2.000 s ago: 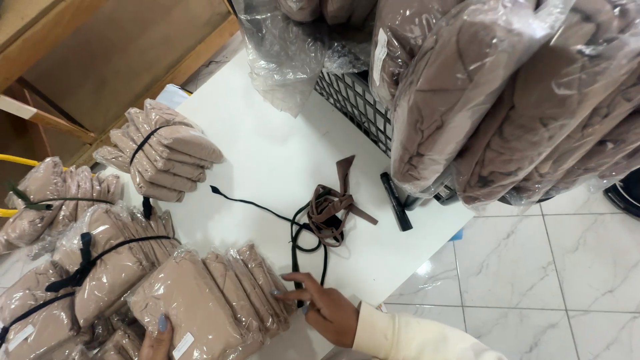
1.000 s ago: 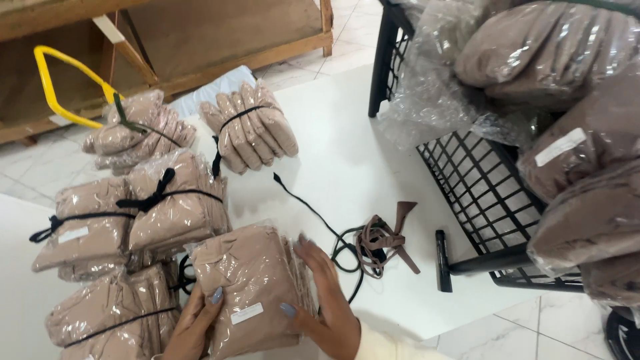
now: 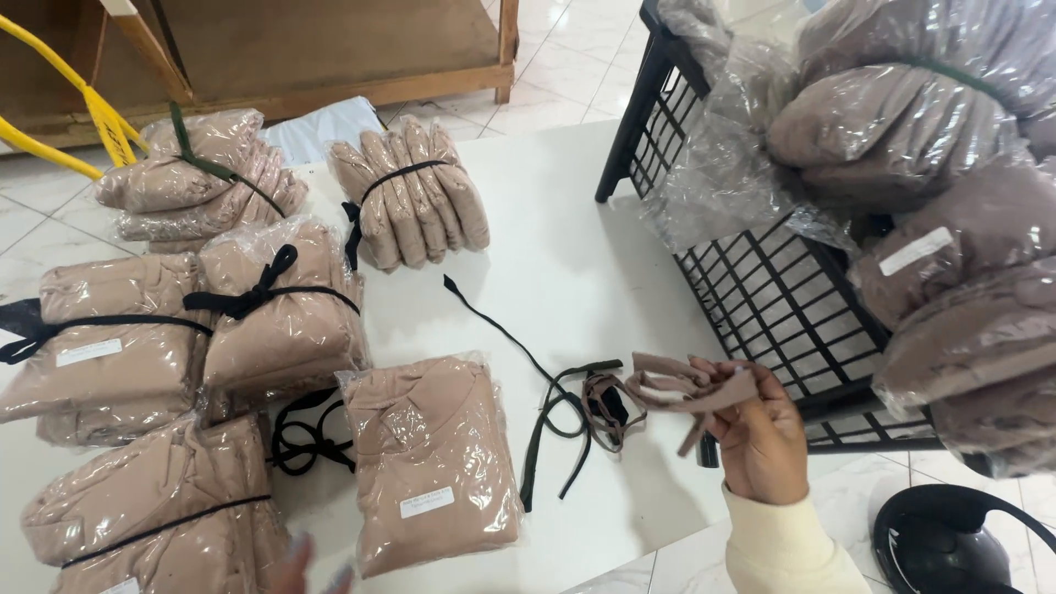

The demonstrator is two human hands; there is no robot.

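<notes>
My right hand [image 3: 761, 429] grips a tangle of brown fabric strips [image 3: 693, 392] above the white table, left of the basket. Beside it lie a small looped brown strip bundle [image 3: 609, 408] and a black fabric cord [image 3: 528, 355]. My left hand [image 3: 312, 569] is blurred at the bottom edge, only its fingers showing, with nothing seen in them. Between the hands, a stack of folded beige garments in clear plastic [image 3: 433, 470] lies flat with a white label and no tie around it. A black cord bundle [image 3: 309, 437] lies at its left.
Several bundles of bagged beige garments tied with black cord [image 3: 285, 305] fill the left side; one has a green tie [image 3: 198, 161]. A black plastic basket [image 3: 784, 305] with bagged brown garments [image 3: 891, 124] stands at the right. A wooden shelf [image 3: 330, 95] is behind, near a yellow frame [image 3: 99, 115].
Both hands have left the bagged garment stack, which they held a second ago. My right hand has moved right and taken hold of brown strips from the tangle on the table.
</notes>
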